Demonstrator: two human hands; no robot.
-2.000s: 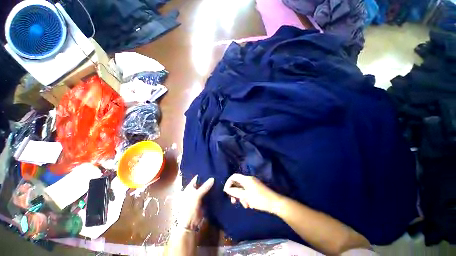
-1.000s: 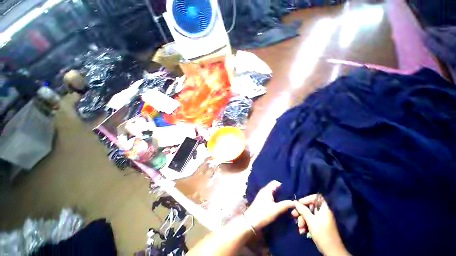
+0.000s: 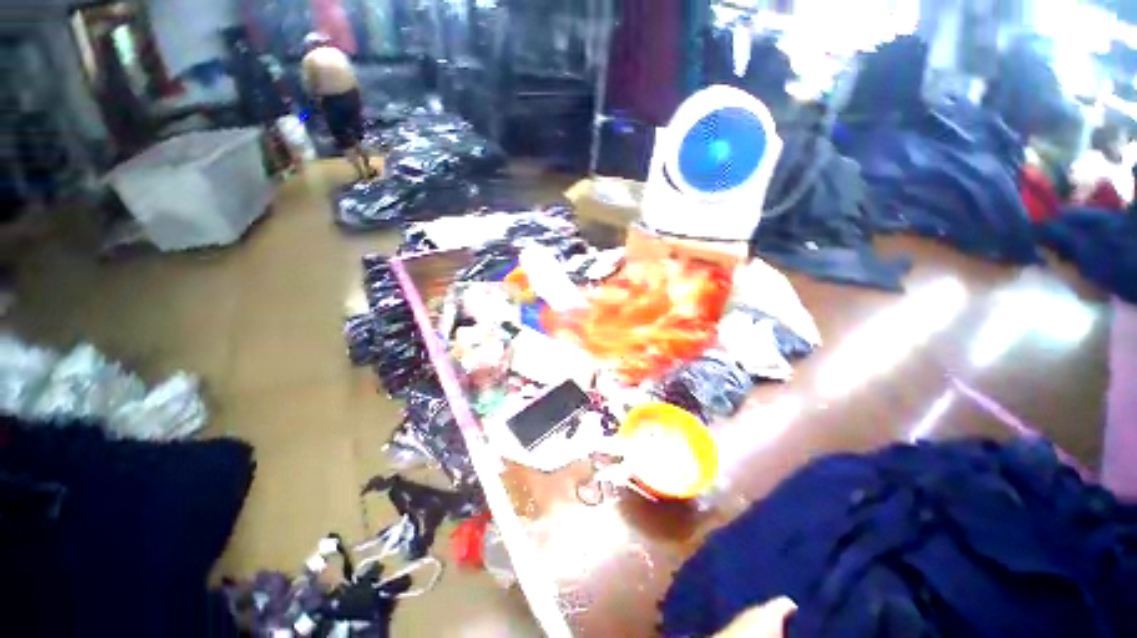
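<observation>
The navy garment lies heaped on the glossy brown table at the lower right, cut off by the bottom and right edges. Part of a hand, which looks like my left hand, shows at the bottom edge against the navy cloth. Only a small blurred part is visible; its fingertips and anything in it are hidden. My right hand is out of the picture. An orange-yellow bowl with a pale inside stands on the table just left of the cloth.
A phone lies on white paper. A red-orange bag lies before a fan. The table's pink edge runs down the left. Beyond are a white bin, dark piles and a person. Dark cloth lies lower left.
The view has swung left and up, so the bowl and navy cloth sit further right and lower. My right hand has left the picture; only a bit of one hand shows.
</observation>
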